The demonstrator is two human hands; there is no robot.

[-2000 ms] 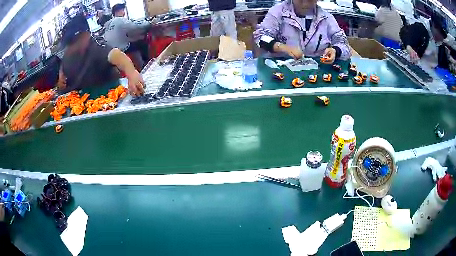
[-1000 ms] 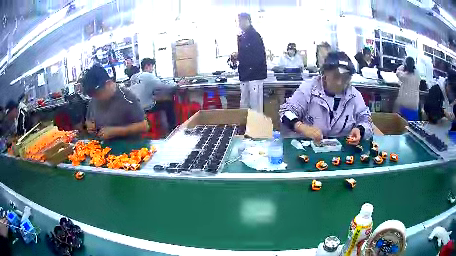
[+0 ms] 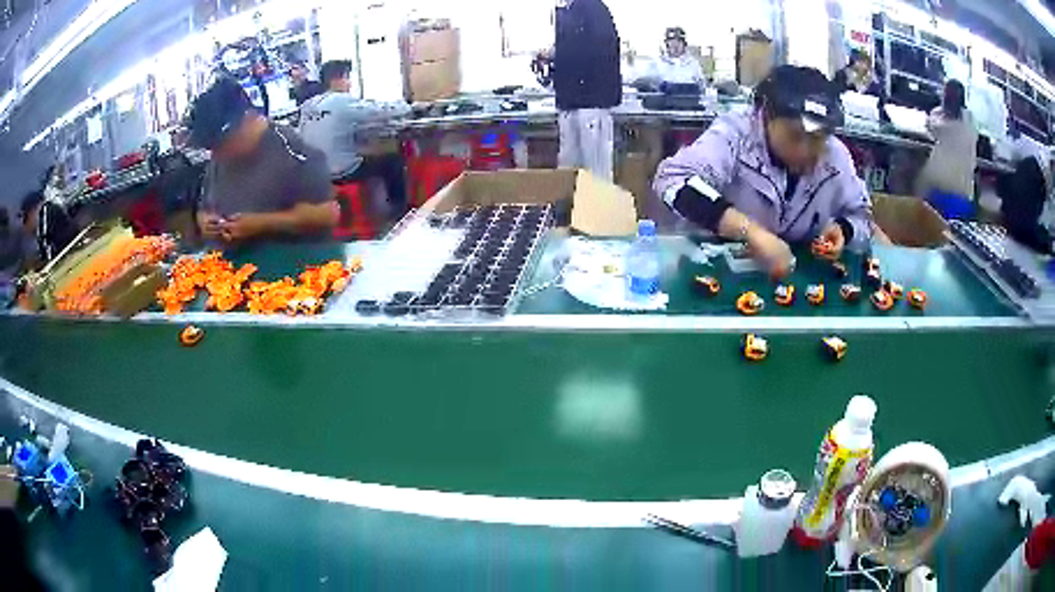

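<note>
Neither of my hands can be made out in the frame. Nearest in front of me on the green bench are a pile of black round housings [image 3: 148,486] at the left, a white paper piece [image 3: 194,562] below it, and dark tweezers [image 3: 692,531] beside a squat white bottle [image 3: 766,516]. A drink bottle with a red-yellow label [image 3: 835,474] stands next to a round cream device [image 3: 901,507] with a white cable. Blue parts [image 3: 49,472] lie at the far left. A red-capped flask [image 3: 1030,560] is cut off at the lower right.
A green conveyor belt [image 3: 463,405] with pale rails crosses the view, carrying small orange-and-black subassemblies [image 3: 755,347]. Across it, two seated people work beside an orange heap [image 3: 257,286], a tray of dark parts [image 3: 492,257] and a clear bottle [image 3: 643,261]. Another person stands behind.
The view tipped up, then partly down again, so the near bench shows more than one second ago. The person opposite on the right has moved a hand across toward the other hand.
</note>
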